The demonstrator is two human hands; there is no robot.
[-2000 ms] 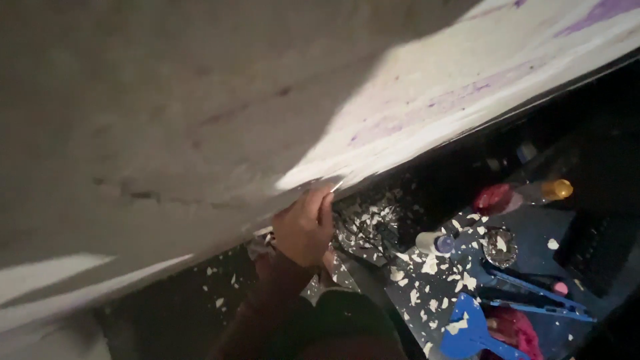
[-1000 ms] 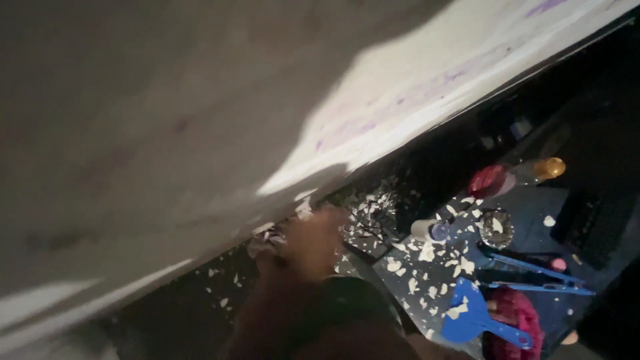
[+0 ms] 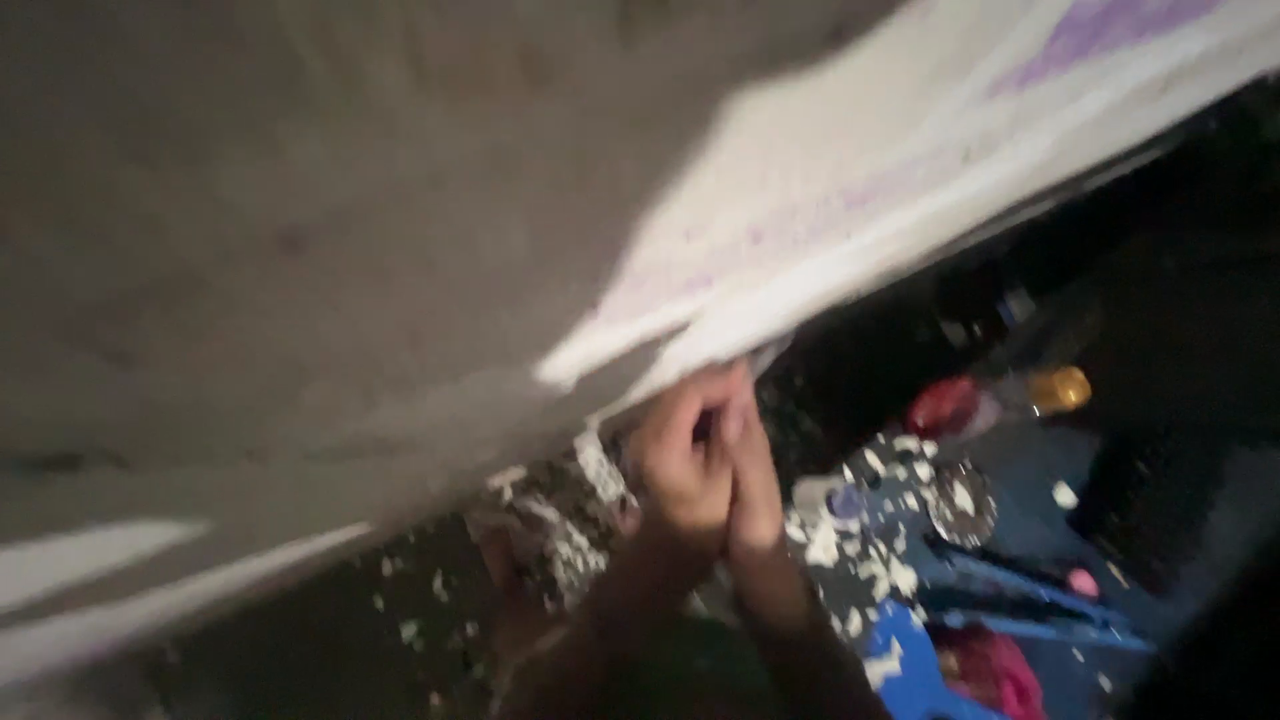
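A large pale, rough panel (image 3: 800,180) with purple marks fills the upper left, partly in shadow. At its lower edge my left hand (image 3: 685,455) is bent, with thumb and forefinger close together. Against it on the right is my right hand (image 3: 755,475), its fingertips near the same edge. Blur and the fingers hide whether either hand pinches anything. A ragged white strip (image 3: 603,465) hangs below the panel edge, just left of my hands. Many white flakes (image 3: 885,570) lie below and to the right.
At the lower right, a blue scraper-like tool (image 3: 905,665), long blue-handled tools (image 3: 1040,590) and a pink cloth (image 3: 1000,675) lie on a dark blue surface. A round metallic disc (image 3: 962,503), a red object (image 3: 943,406) and a yellow-orange cap (image 3: 1060,390) are farther up.
My hands now show side by side at the panel edge; a second earlier they were a blur lower against the flakes. The white strip beside them hangs more plainly.
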